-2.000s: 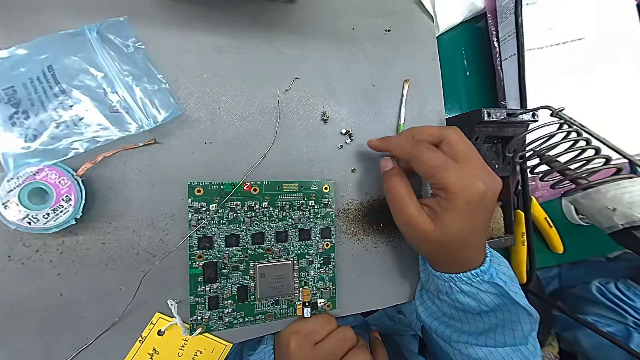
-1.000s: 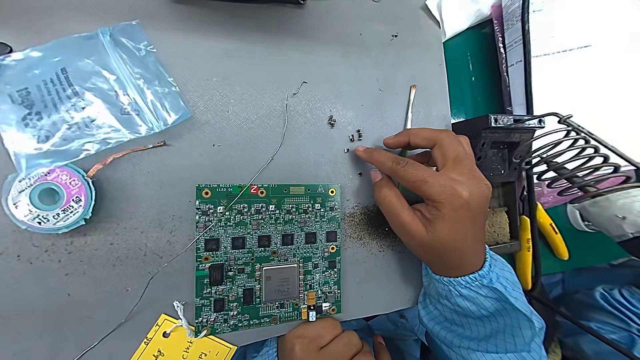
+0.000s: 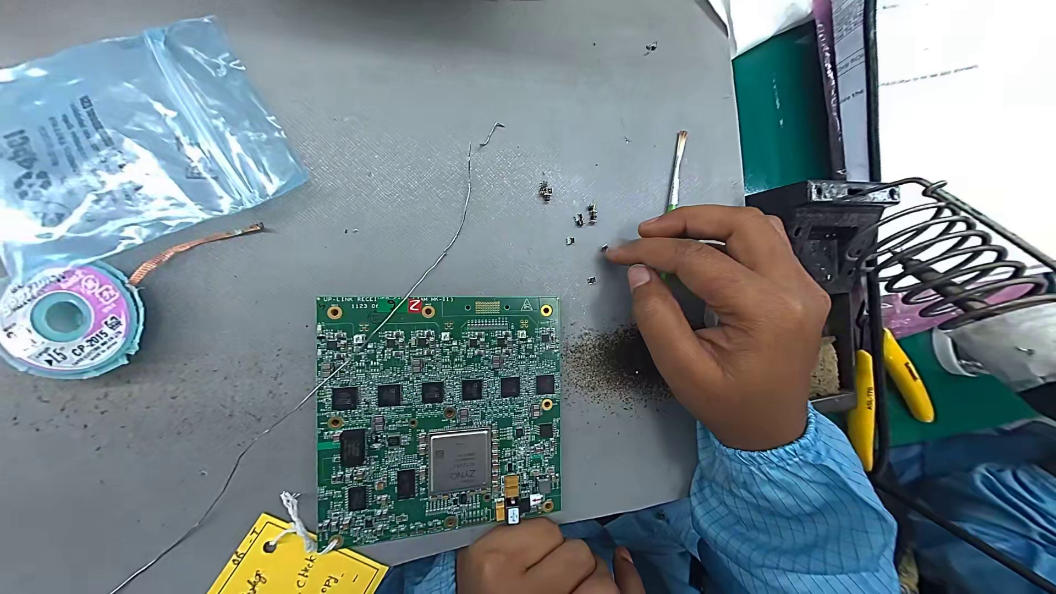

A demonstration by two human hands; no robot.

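My right hand (image 3: 726, 313) is above the grey mat, its index fingertip at a tiny electronic component (image 3: 605, 248); whether the finger presses on it cannot be told. Thumb and fingers are apart. More tiny components (image 3: 591, 214) lie to the left of that fingertip, some in small clusters. A fine brush (image 3: 676, 169) lies partly under my right hand. My left hand (image 3: 549, 561) rests with curled fingers at the bottom edge of a green circuit board (image 3: 437, 346), and what it holds, if anything, is hidden. A strand of solder wire (image 3: 450, 239) runs across the board.
A roll of desoldering braid (image 3: 70, 322) and a clear zip bag (image 3: 140, 132) lie at left. A yellow tag (image 3: 297, 561) is tied to the board. Dark grit (image 3: 610, 363) lies right of it. A coiled soldering iron stand (image 3: 949, 239) and yellow-handled tool (image 3: 907, 375) are at right.
Between the two earlier frames, my right index fingertip moved down onto the mat near the small components. Some of those components have shifted place. The left hand stays by the board's bottom edge.
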